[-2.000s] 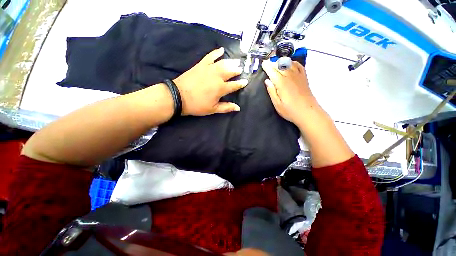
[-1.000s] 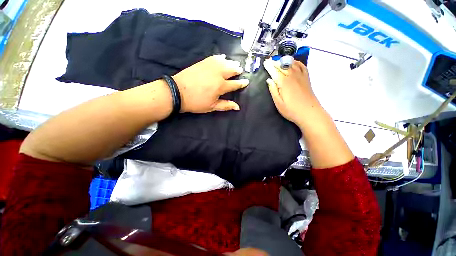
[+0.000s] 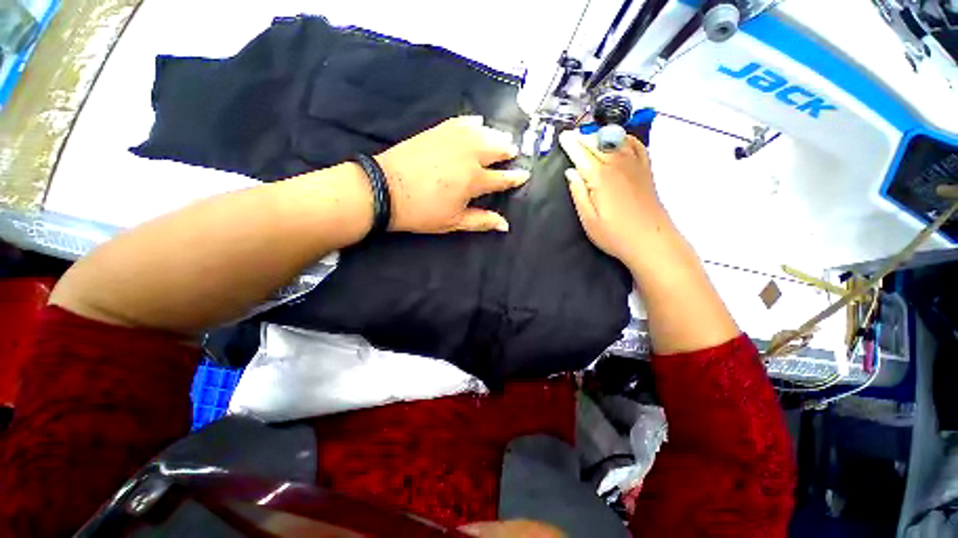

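The black garment panel (image 3: 420, 289) lies on the white table and hangs over its front edge. The presser foot (image 3: 542, 137) of the machine meets the panel. My left hand (image 3: 446, 177) lies flat on the panel left of the foot, fingers spread, pressing it down. My right hand (image 3: 615, 189) rests on the panel just right of the foot, its fingers close together and partly behind the tension dial (image 3: 611, 137). The needle tip cannot be made out. A white layer (image 3: 336, 373) shows below the panel near my lap.
The white JACK machine head (image 3: 830, 116) stands at the right. A tan-yellow sheet (image 3: 68, 89) lies at the far left. A blue crate (image 3: 213, 394) is below the table edge. A clear tray (image 3: 891, 336) with cords sits at the right table edge.
The view has shifted slightly. Both hands keep nearly the same place beside the foot. The panel's upper left part sits slightly higher and further right in the picture.
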